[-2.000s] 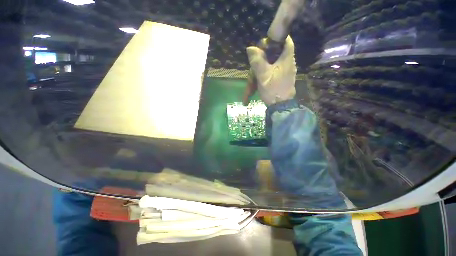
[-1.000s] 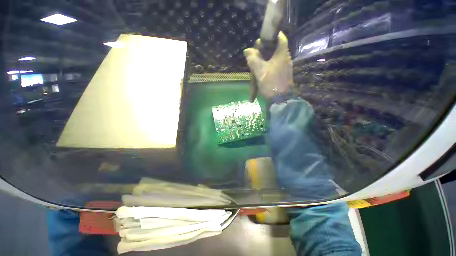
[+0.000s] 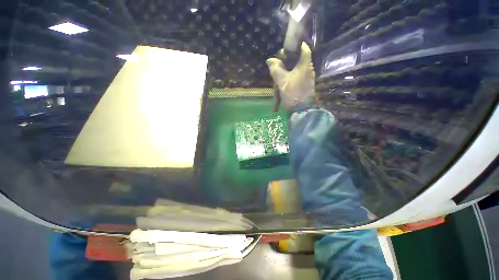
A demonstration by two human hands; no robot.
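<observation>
A green circuit board (image 3: 261, 139) with white and silver specks lies on or just above a green mat (image 3: 221, 131) behind the window. My right hand (image 3: 294, 75), in a thin whitish glove, is around a thick grey upright tube (image 3: 292, 35) just beyond the board. A dark brown narrow part (image 3: 277, 98) shows beneath the hand and points down toward the board. My right sleeve covers the area right of the board. My left hand is not visible; only a blue sleeve (image 3: 71, 257) shows at the lower left, and its end is hidden.
The curved window (image 3: 65, 120) carries light reflections. A bright cream panel (image 3: 148, 109) shows left of the mat. A white bundle (image 3: 189, 254) hangs at the front beside a red pad (image 3: 106, 246). A yellow-and-grey piece (image 3: 283, 197) is beside my right forearm. A dark green surface (image 3: 437, 254) is at lower right.
The view has shifted, moving the scene left. The board's angle has changed and the bright glare on it now lies along its near edge. My right hand still holds the tube.
</observation>
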